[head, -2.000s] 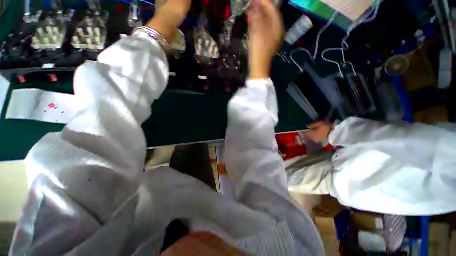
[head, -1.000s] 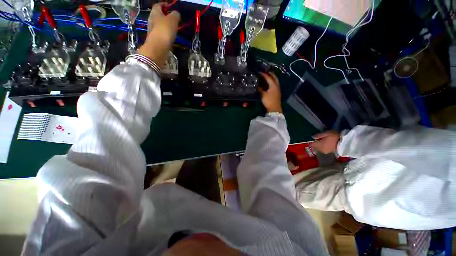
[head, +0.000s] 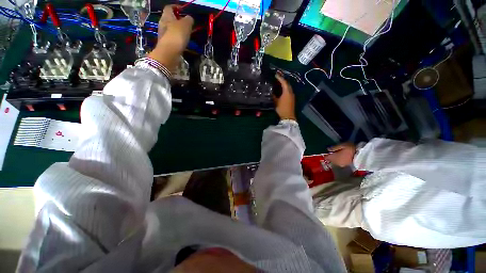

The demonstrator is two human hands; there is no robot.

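Note:
A row of black test fixtures (head: pixel 234 98) runs along the back of the bench, with red-tipped toggle clamps (head: pixel 210 26). Pale posts show under several clear pressure plates (head: pixel 96 66). The two clamps at the right end have clear pieces standing up. My left hand (head: pixel 173 37) is raised over the middle of the row, closed on a red-tipped lever that the fingers mostly hide. My right hand (head: pixel 285 98) curls around the dark right end of the test fixture row. No circuit board can be made out.
A printed record sheet (head: pixel 45 133) lies at left. Blue wires run behind the fixtures. A yellow note (head: pixel 280 48), a white labelled roll (head: pixel 312 49), a bright monitor and dark flat devices (head: pixel 330 114) with white cables are at right. A person in a white smock (head: pixel 421 186) is close at right.
Both hands were higher up and blurred two seconds ago. My right hand has come down to the fixture row's right end. Since one second ago both hands have hardly moved.

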